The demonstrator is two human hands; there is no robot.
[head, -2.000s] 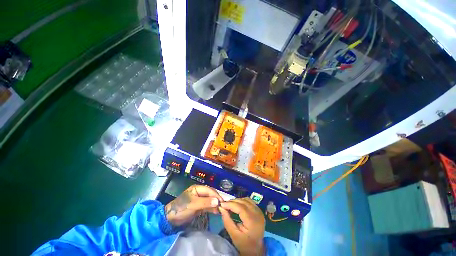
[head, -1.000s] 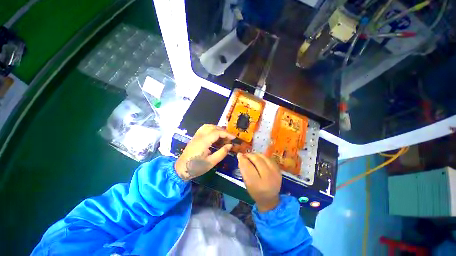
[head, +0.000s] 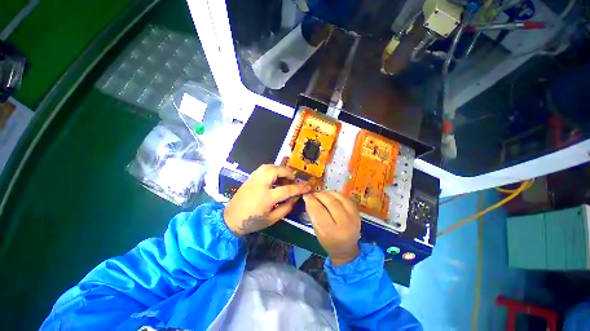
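Observation:
The left orange fixture (head: pixel 315 139), with a black centre, sits on the silver-grey perforated base plate (head: pixel 340 152). The right orange fixture (head: pixel 372 169) sits beside it on the same plate. My left hand (head: pixel 261 199) is bare and lies at the near end of the left fixture, thumb and fingers bent together. My right hand (head: pixel 334 223) is bare, its fingertips meeting the left hand's fingertips at that same end. The fingertips hide what is between them, so I cannot tell whether either hand holds a small part.
The white machine frame (head: pixel 228 71) rises behind the plate, with the dispensing head (head: pixel 401 48) above at the back. Clear plastic bags (head: pixel 169 161) and a blister tray (head: pixel 154 70) lie to the left. A dark speckled tray (head: pixel 424 212) and green button (head: pixel 393 250) are at the right.
Both hands have moved from in front of the panel, up and forward to the near end of the left fixture. The view has also shifted. Over the last second the hands have shifted only slightly.

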